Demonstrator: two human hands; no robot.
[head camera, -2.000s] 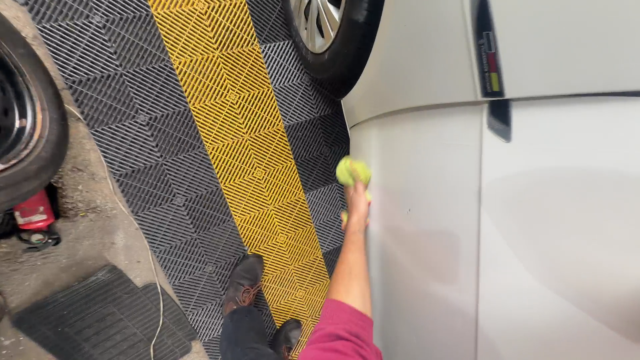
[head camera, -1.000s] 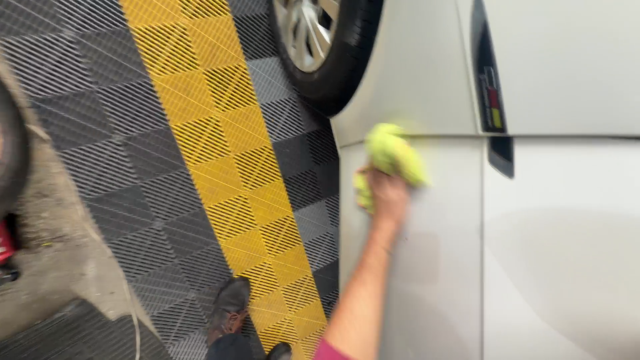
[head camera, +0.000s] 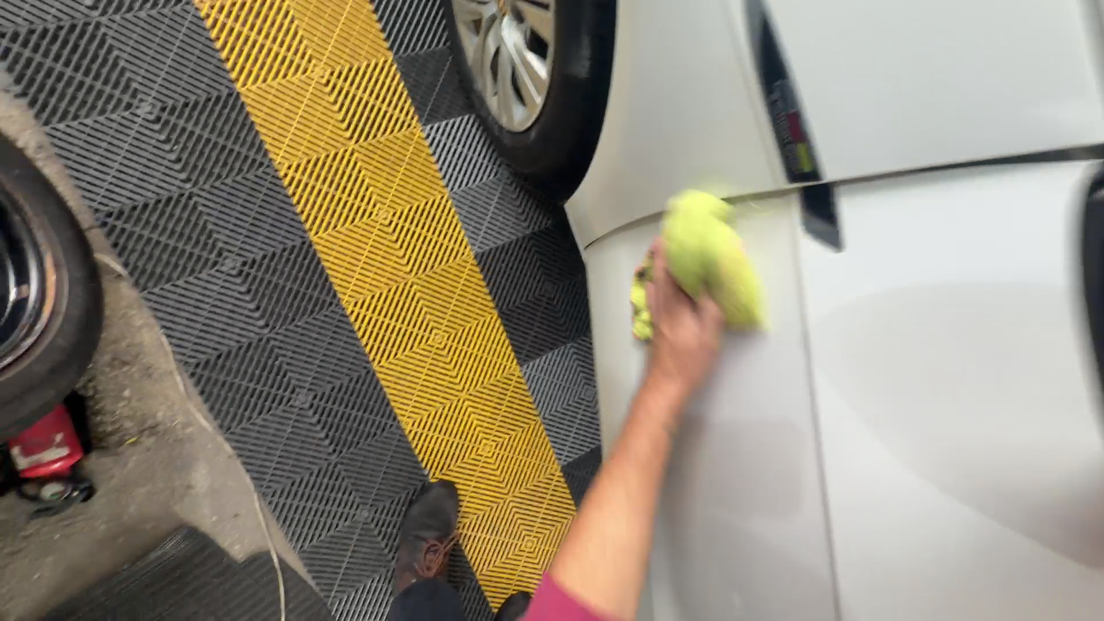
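Note:
My right hand (head camera: 681, 319) is closed on a bright yellow-green cloth (head camera: 711, 259), blurred by motion. The bunched cloth lies against the white car's body panel (head camera: 733, 483), just below the panel gap; a fold of it shows left of my fingers. Above and right of the hand, a dark trim piece with a coloured badge (head camera: 789, 129) crosses toward the gap. A car wheel with a black tire (head camera: 586, 95) stands up and left of the hand. My left hand is out of view.
Grey and yellow ribbed floor tiles (head camera: 379, 216) run beside the car. My dark shoe (head camera: 429, 526) rests on them. At the left are a loose wheel (head camera: 78, 319), a red tool or jack part (head camera: 47, 444), a thin cable (head camera: 259, 509) and a black ribbed mat (head camera: 185, 578).
My right hand, with the cloth, has moved from the panel's lower edge farther onto its face, and stays near the panel gap. The view has shifted somewhat.

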